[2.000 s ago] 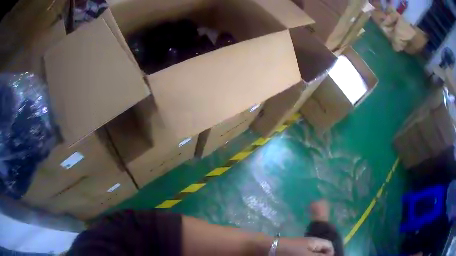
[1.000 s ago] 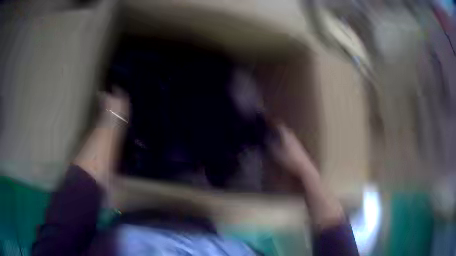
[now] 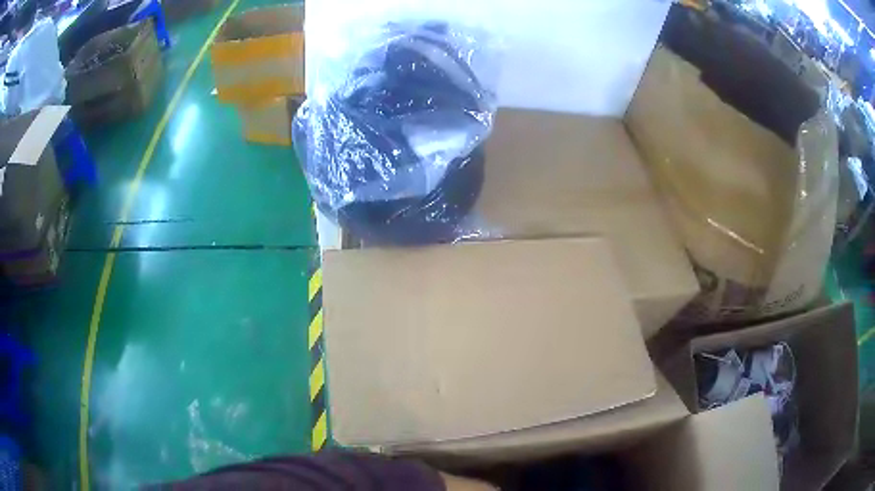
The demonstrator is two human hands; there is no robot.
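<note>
A large carton (image 3: 480,345) lies nearest in front of me, its broad flap folded out. A dark strip of its inside shows at the bottom edge. A dark sleeve and a sliver of bare forearm, seemingly my left, cross the bottom edge. Neither hand shows; both are out of the picture or hidden. A clear plastic bag with dark contents (image 3: 403,144) rests behind the flap.
An open carton with white and dark small parts (image 3: 748,374) stands at lower right. A tall carton with plastic (image 3: 720,173) stands behind it. Green floor with yellow lines (image 3: 230,316) and an orange-taped carton (image 3: 259,62) are at left.
The view has swung away from the large carton's dark inside to its flap and the bag. Both hands, seen over the carton one second ago, have left the view.
</note>
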